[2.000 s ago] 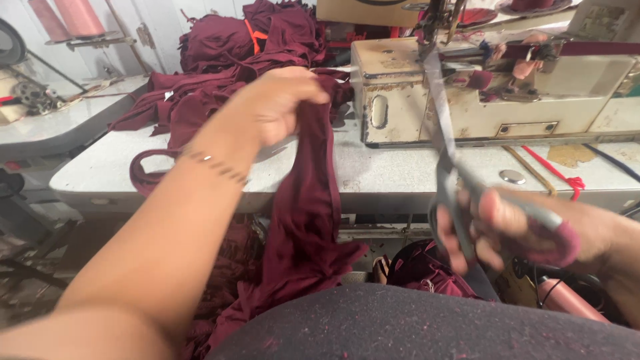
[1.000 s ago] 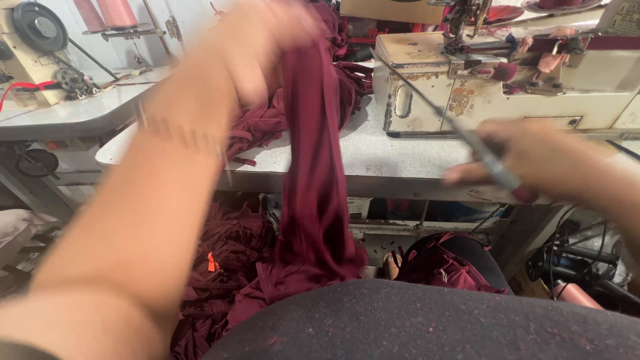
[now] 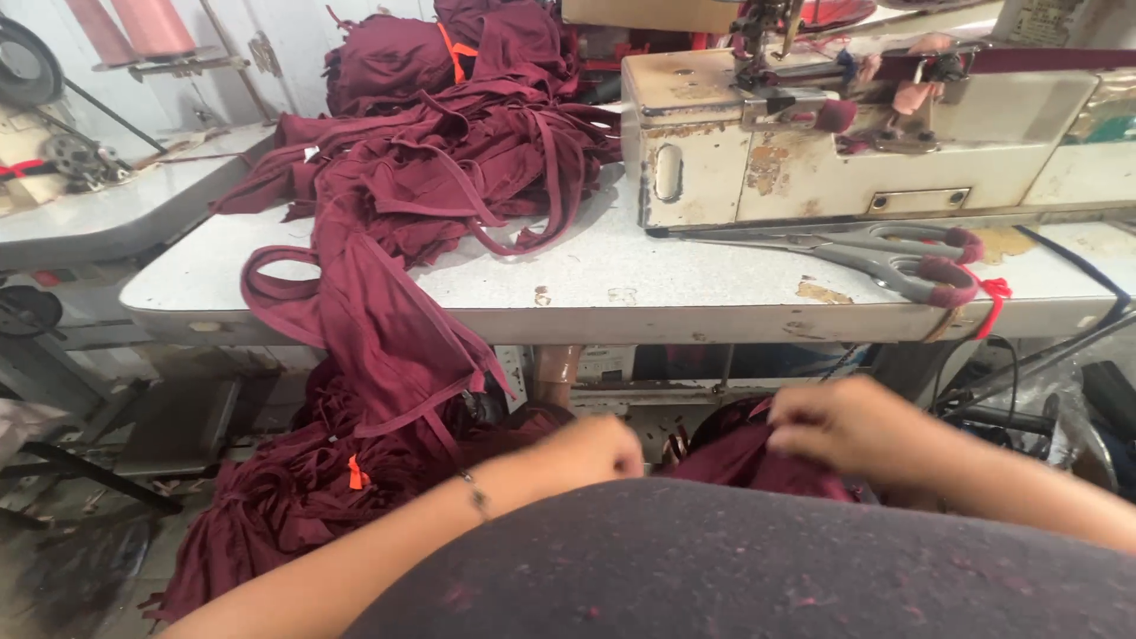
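Observation:
My right hand (image 3: 821,426) pinches a piece of maroon fabric (image 3: 772,461) low in front of me, beneath the table edge. My left hand (image 3: 599,448) is curled and blurred at my lap, left of that fabric; whether it holds anything cannot be seen. Grey-handled scissors (image 3: 879,257) lie on the sewing table (image 3: 568,293), their finger loops wrapped in maroon cloth. A pile of sewn maroon garments (image 3: 461,169) rests on the table, and one strapped piece (image 3: 382,328) hangs over the front edge. Below it, more maroon garments (image 3: 284,515) are heaped at the left.
An industrial sewing machine (image 3: 799,169) with worn paint stands at the back right. Another machine table (image 3: 124,204) is at the left, with pink thread cones (image 3: 155,27) behind it. Red ties (image 3: 994,302) hang from the table's front edge, at the right.
The scissors, earlier in my right hand, now lie on the table. My left hand has let go of the raised maroon fabric and come down to my lap. My right hand has moved down to other fabric.

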